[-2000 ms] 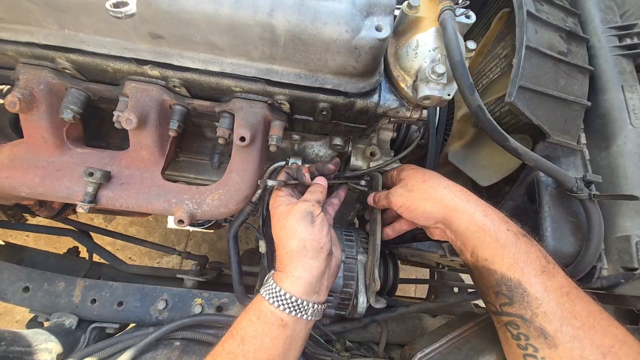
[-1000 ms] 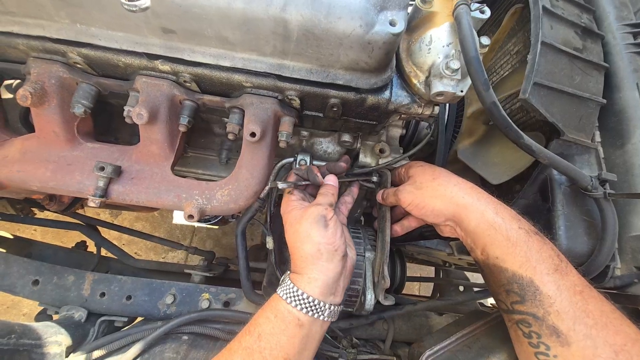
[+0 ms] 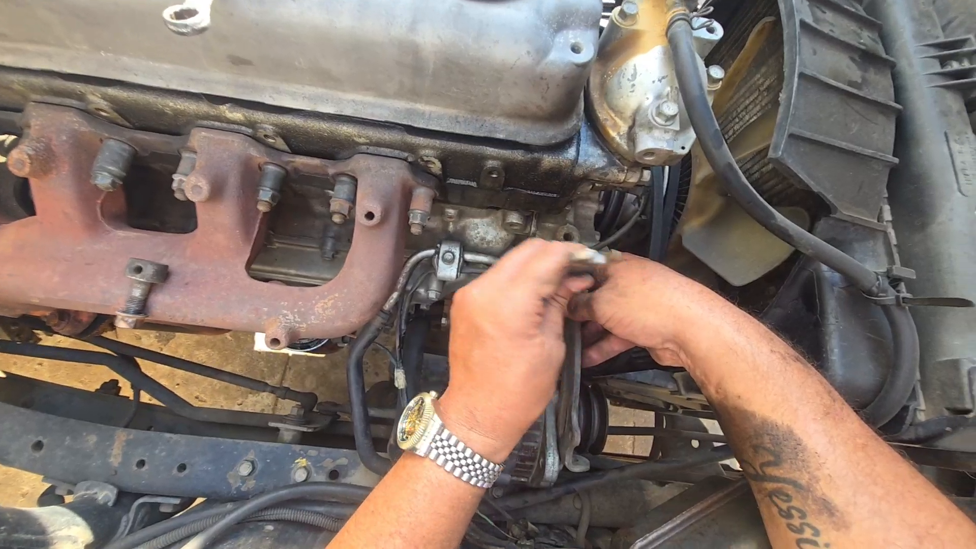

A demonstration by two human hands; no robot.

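Note:
My left hand (image 3: 511,328), with a metal-band watch (image 3: 450,442) at its wrist, is bent over the alternator area, its fingertips close to my right hand. A small blurred metal piece (image 3: 591,258) shows at the fingertips; which hand holds it is unclear. My right hand (image 3: 629,309) reaches in from the right, its fingers curled at the top of a metal bracket (image 3: 570,404). The alternator (image 3: 530,454) sits below, partly hidden by my left hand and wrist. Just left of my fingers, a clamp (image 3: 448,261) holds a thin metal pipe (image 3: 479,259).
The rusty exhaust manifold (image 3: 206,252) fills the left, under the valve cover (image 3: 343,61) with a ring-ended wrench (image 3: 186,18) on top. A black hose (image 3: 732,168) curves past the fan shroud (image 3: 835,107) at right. The chassis rail (image 3: 191,457) runs along the lower left.
My left hand has turned, its back now facing up, and has moved right and up against my right hand. The pipe and clamp beside it are more exposed. My right hand stays near the bracket's top.

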